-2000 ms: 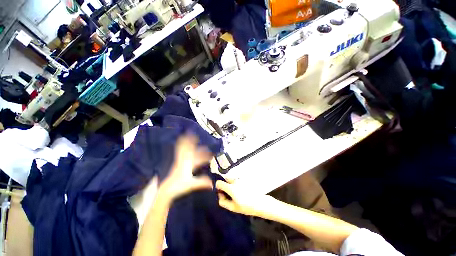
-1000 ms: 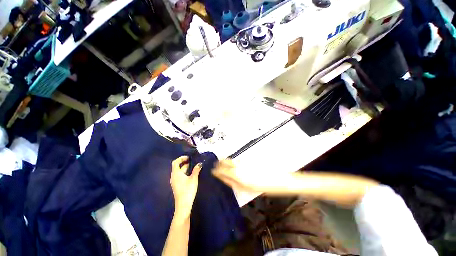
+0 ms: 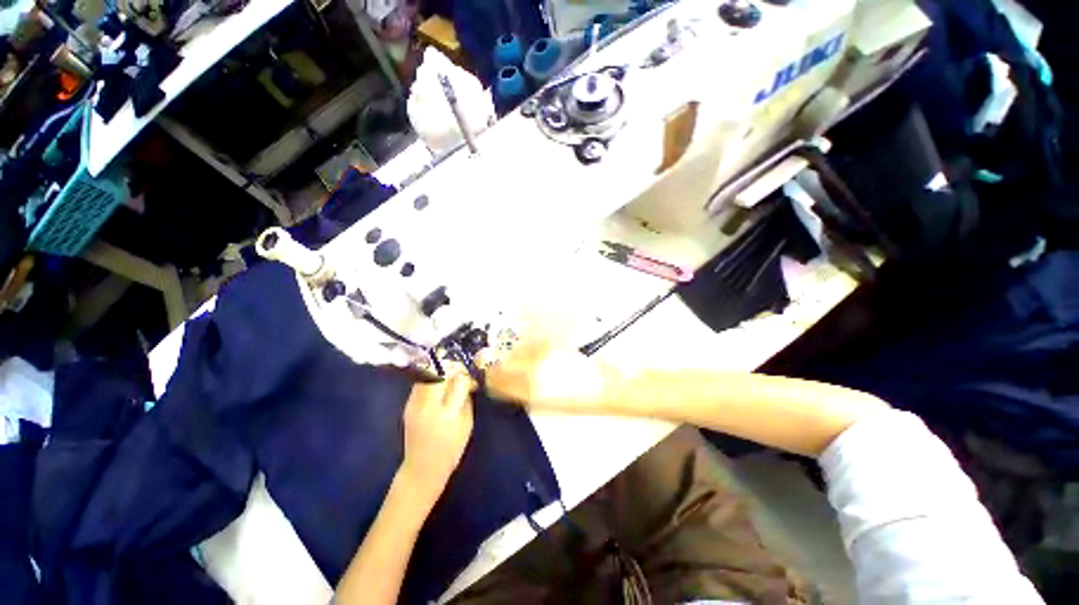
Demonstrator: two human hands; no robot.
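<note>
A navy garment piece (image 3: 343, 437) lies on the white table, runs under the left end of the cream sewing machine (image 3: 521, 201) and drapes left. My left hand (image 3: 438, 425) pinches the cloth just below the presser foot (image 3: 459, 350), fingertips together. My right hand (image 3: 532, 376) is blurred and bright, right beside the presser foot at the cloth's edge. Its fingers merge with the glare, so its grip cannot be told. The needle itself is not clear.
A pink-and-dark small tool (image 3: 646, 261) lies on the machine bed, beside a black cloth bundle (image 3: 740, 274). Blue thread cones (image 3: 543, 57) stand behind the machine. A teal basket (image 3: 76, 213) is at upper left. Dark cloth is heaped at right.
The cloth has been moved up to the presser foot and spread flatter. Both hands have come together there; my left hand now pinches the cloth close to the foot. The view has shifted closer.
</note>
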